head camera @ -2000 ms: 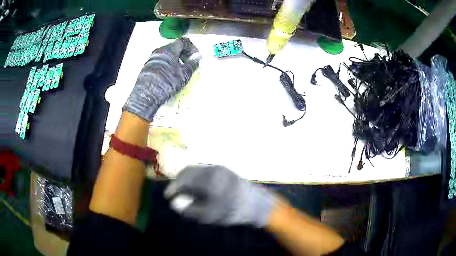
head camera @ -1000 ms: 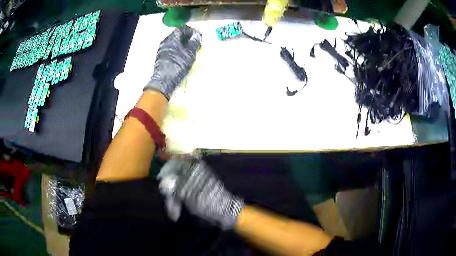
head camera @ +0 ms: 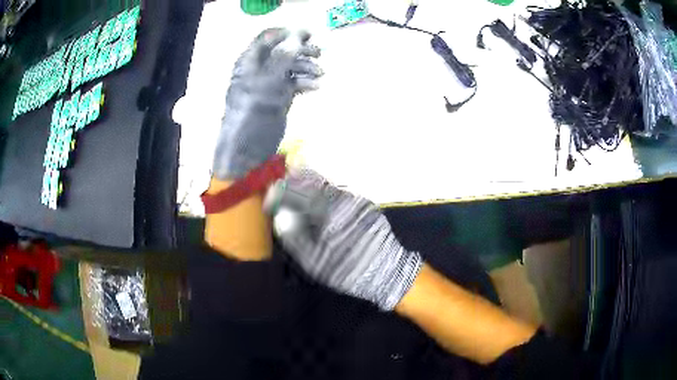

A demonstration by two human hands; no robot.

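My left hand (head camera: 260, 96), in a grey knitted glove, is over the left part of the white sheet (head camera: 386, 141). Its fingers are partly curled and spread, with nothing seen in them. My right hand (head camera: 338, 230), gloved and blurred, is at the sheet's front edge beside my left wrist; whether it holds anything is not clear. A green circuit board (head camera: 347, 13) lies at the top of the sheet, with a black cable (head camera: 453, 61) running right from it. A second bundled cable (head camera: 512, 41) lies further right.
Rows of green boards (head camera: 78, 63) lie on a dark mat (head camera: 96, 200) at left. A black cable pile (head camera: 594, 74) and a clear plastic bag (head camera: 657, 70) are at right. Below left, a box holds a bagged item (head camera: 125, 300). Two green round feet show at the top edge.
The view has tilted down, so the yellow iron's body has left the top of the picture. My right hand has moved up to my left wrist. My left hand's fingers are more spread.
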